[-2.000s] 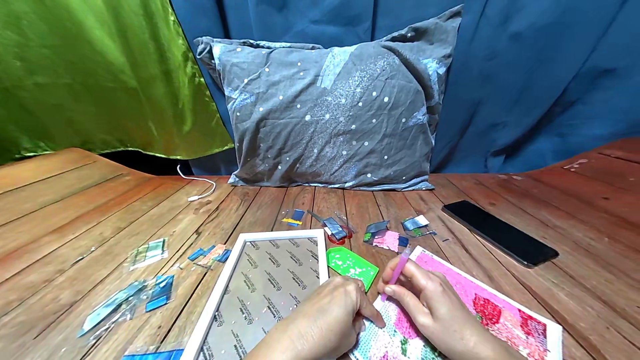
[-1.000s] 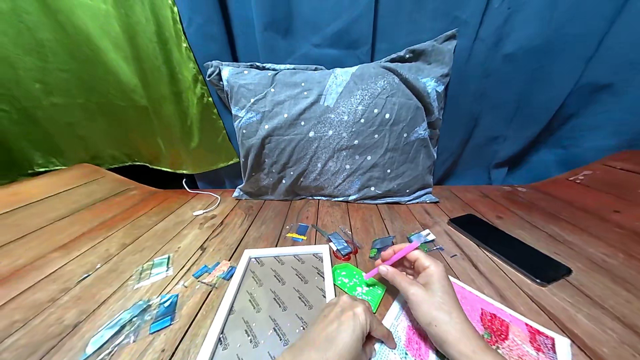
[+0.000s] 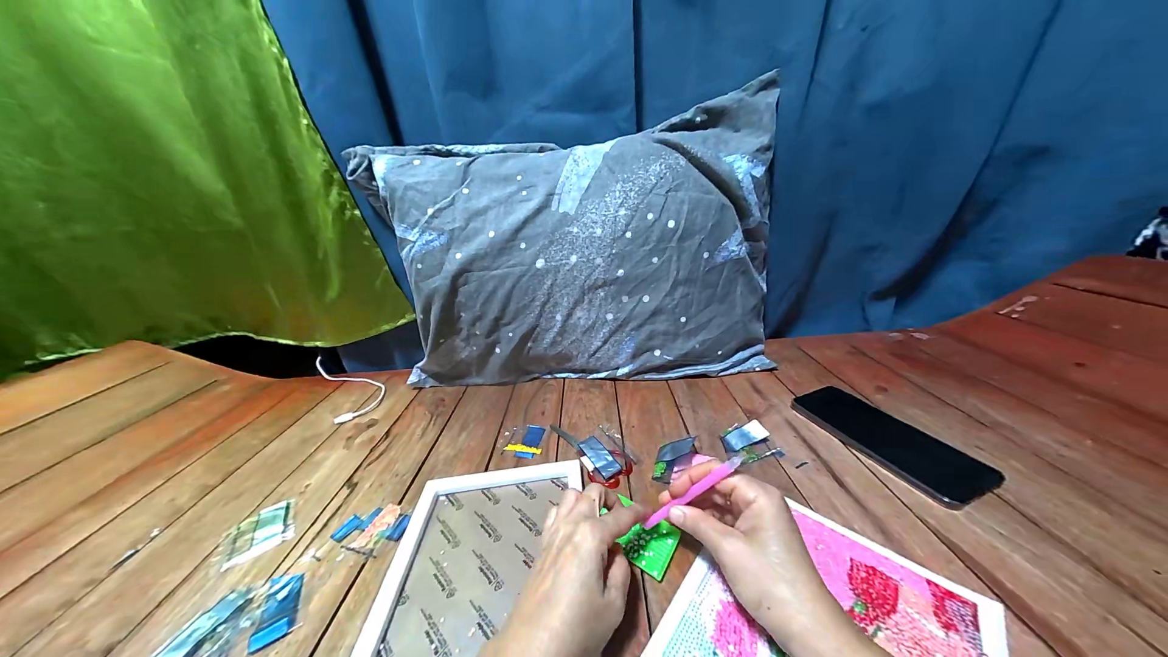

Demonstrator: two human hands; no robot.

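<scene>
My right hand [image 3: 744, 538] holds a pink diamond-painting pen [image 3: 693, 493] between thumb and fingers, its lower tip over the green plastic bead tray [image 3: 652, 552]. Small dark and light beads lie in the tray. At the tray's left edge is my left hand [image 3: 579, 557], its fingers bent and touching or close to the tray; whether they grip it is hidden. Under and beside my right hand lies a diamond-painting canvas [image 3: 826, 538] with pink, red and green areas and a white border. A white-edged frame [image 3: 420, 538] with a grey, printed-film face lies left of and partly beneath my left hand.
Small bead packets [image 3: 598, 456] lie beyond the tray, and more plastic packets [image 3: 276, 611] lie at the left. A black smartphone [image 3: 899, 444] rests at the right. A white cable [image 3: 363, 408] lies near the back, left of a grey pillow [image 3: 584, 265] against blue curtains.
My left hand has moved from the canvas to the green tray. The pen, earlier down at the canvas, is now over the tray in my right hand.
</scene>
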